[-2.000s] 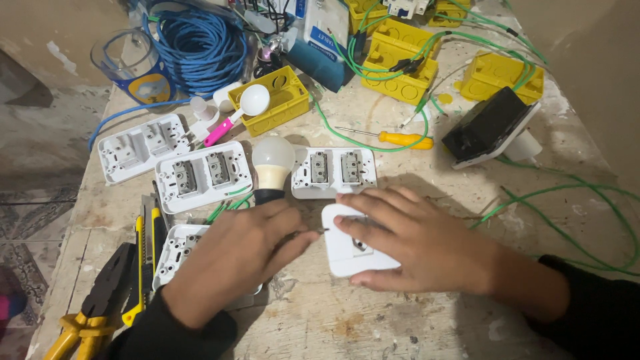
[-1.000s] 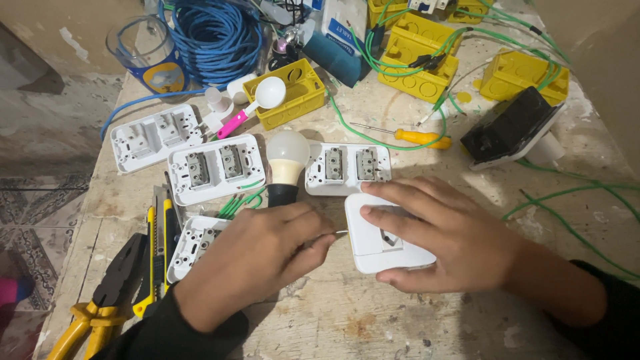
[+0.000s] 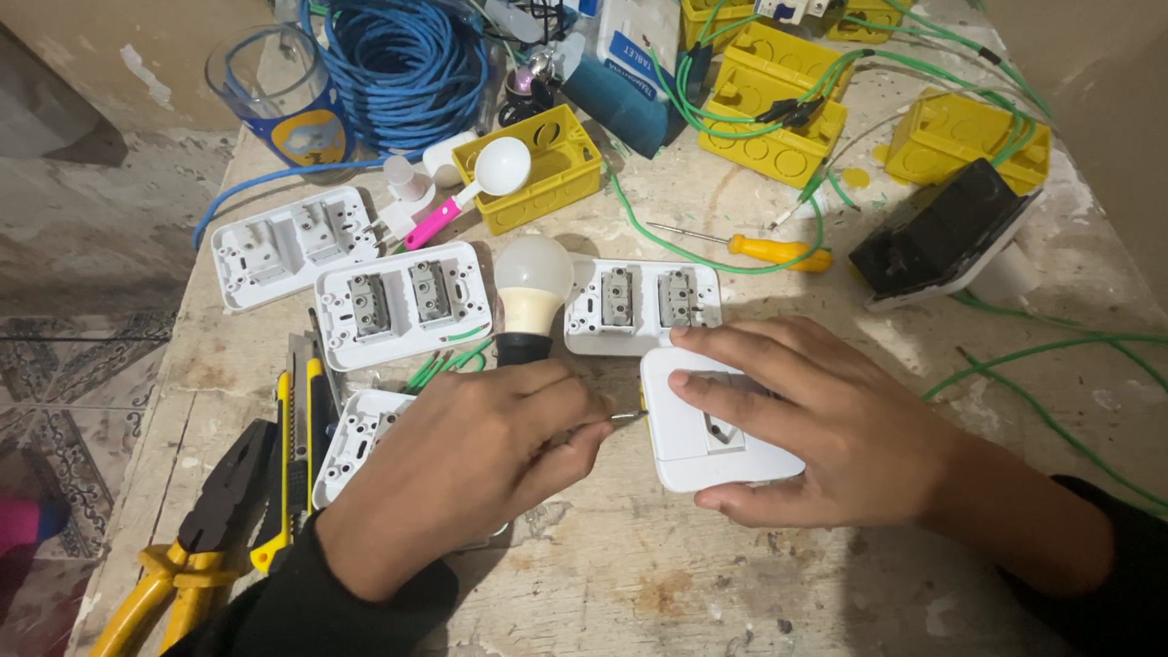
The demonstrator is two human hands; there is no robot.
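My right hand (image 3: 821, 420) holds a white outlet cover plate (image 3: 680, 429) from above, fingers spread over its top and edges. A sliver of yellow shows under the plate's left edge. Pinched between the thumb and fingers of my left hand (image 3: 493, 447) is a thin metal shaft (image 3: 628, 416), its tip at that left edge; the rest of it is hidden in the hand. Just behind the hands lie a white plate with two grey modules (image 3: 643, 342) and a light bulb (image 3: 534, 274) on a black base. Another opened plate (image 3: 347, 456) is partly under my left forearm.
Pliers (image 3: 196, 547) and a utility knife (image 3: 294, 456) lie at left, near two more white plates (image 3: 401, 342), (image 3: 292, 274). Behind are a yellow electrical box (image 3: 538, 205), a pink-handled spoon (image 3: 433, 224), a blue cable coil (image 3: 401, 82) and a yellow-handled screwdriver (image 3: 780, 253). Green wires (image 3: 1049, 342) trail at right.
The metal shaft's tip and the cover plate's left edge remain close together, with both hands in much the same hold. The view has shifted somewhat.
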